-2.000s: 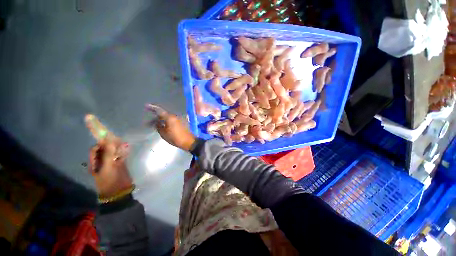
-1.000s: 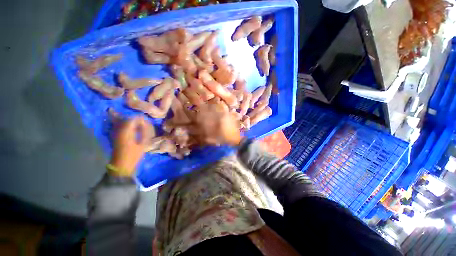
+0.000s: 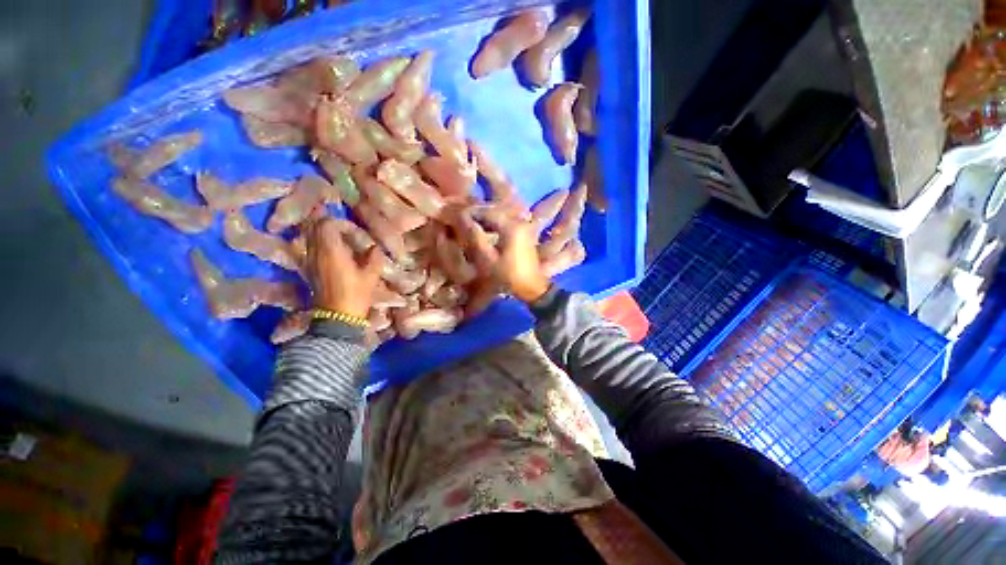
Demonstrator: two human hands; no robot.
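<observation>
A blue tote tray (image 3: 643,144) with solid walls holds a loose heap of pale moulded toys (image 3: 403,188), pink-beige and lobed. My left hand (image 3: 344,268), with a yellow bead bracelet, is in the heap at the tray's near side, fingers curled down among the toys. My right hand (image 3: 513,252) is in the heap to the right of it, with its fingers bent around toys. The fingertips of both hands are partly hidden by the toys, so I cannot tell whether either one grips a toy.
A second blue tray of dark amber toys (image 3: 259,13) stands beyond the far wall. On the right are a black bin (image 3: 761,121), a grey table edge (image 3: 894,99) with amber toys (image 3: 976,83), and a blue mesh crate (image 3: 822,364). A red stool (image 3: 624,317) shows below the tray.
Both hands have moved from over the grey floor, left of the tray, into the heap. The small item at my left fingertips no longer shows there. The tray now appears further left and larger.
</observation>
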